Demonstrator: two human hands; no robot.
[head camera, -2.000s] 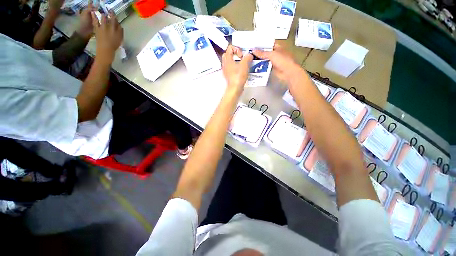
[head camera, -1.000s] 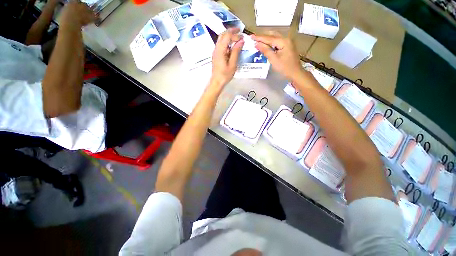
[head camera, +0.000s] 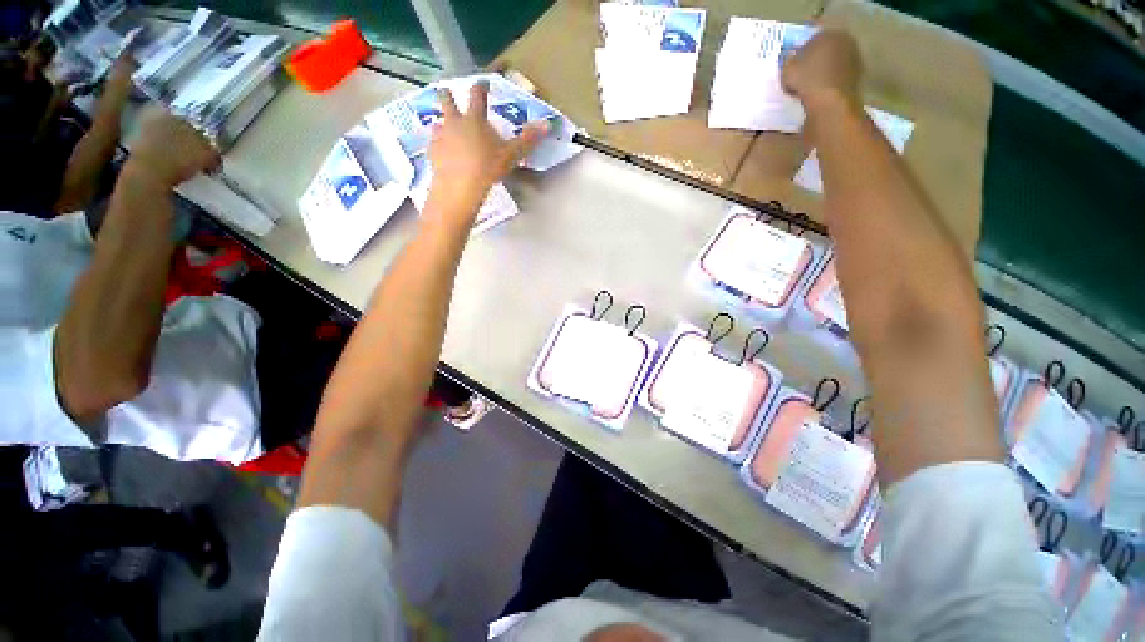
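My left hand (head camera: 471, 144) has its fingers spread over the overlapping pile of empty white cartons with blue pictures (head camera: 352, 191) at the left of the table. Its fingertips are at the cartons; I cannot tell that it grips one. My right hand (head camera: 825, 69) is curled at the right edge of a white carton (head camera: 757, 75) on the brown cardboard. Its fingers are partly hidden, but it appears to hold that carton. Another white carton (head camera: 649, 63) stands just left of it.
Clear trays with pink-edged items, white slips and black loops (head camera: 595, 364) lie in rows along the right. White slips (head camera: 888, 129) lie on the brown cardboard (head camera: 935, 75), partly behind my right arm. A person in white works at the left, near an orange object (head camera: 328, 57).
My hands were together at a carton in the middle and have moved apart. My left hand is now over the carton pile, my right at the cardboard. The middle carton is gone from there.
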